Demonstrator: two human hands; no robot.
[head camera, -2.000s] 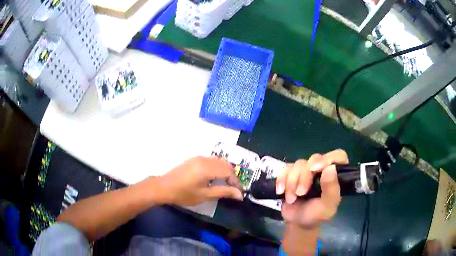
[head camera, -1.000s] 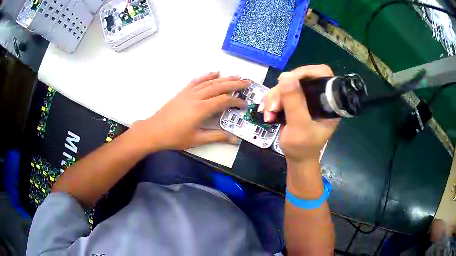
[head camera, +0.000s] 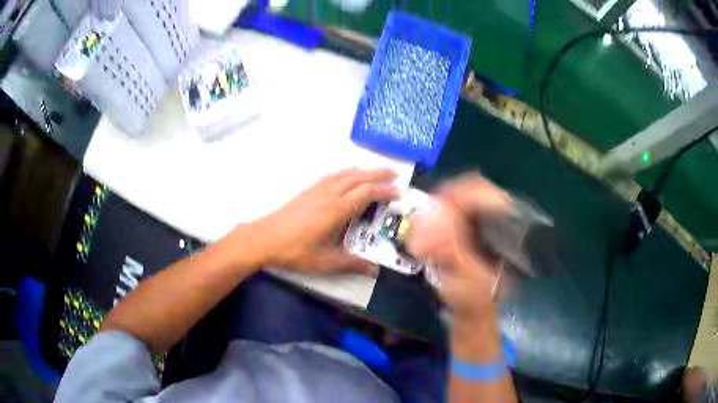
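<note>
A white housing half (head camera: 386, 250) with a small green circuit board (head camera: 391, 226) inside lies open side up at the edge of the white sheet. My left hand (head camera: 327, 216) rests around its left side, fingers spread along the upper edge and thumb at the lower edge. My right hand (head camera: 457, 236) is blurred over the housing's right side, closed around the black electric screwdriver (head camera: 512, 234), also blurred. The driver bit is hidden. A second white housing is mostly hidden under my right hand. The blue screw bin (head camera: 410, 94) full of silver screws stands beyond the hands.
Stacked white housings (head camera: 223, 98) stand on the white sheet (head camera: 197, 179), with grey perforated stacks (head camera: 126, 79) at the far left. Loose circuit boards (head camera: 79, 323) lie on a black surface at lower left. A grey metal post (head camera: 661, 134) and black cables (head camera: 606, 307) are at right.
Since one second ago, the view has shifted, so the bench appears lower. My left hand still steadies the housing; my right hand and screwdriver are now blurred by motion. Earlier, my left fingertips were beside the screwdriver's tip.
</note>
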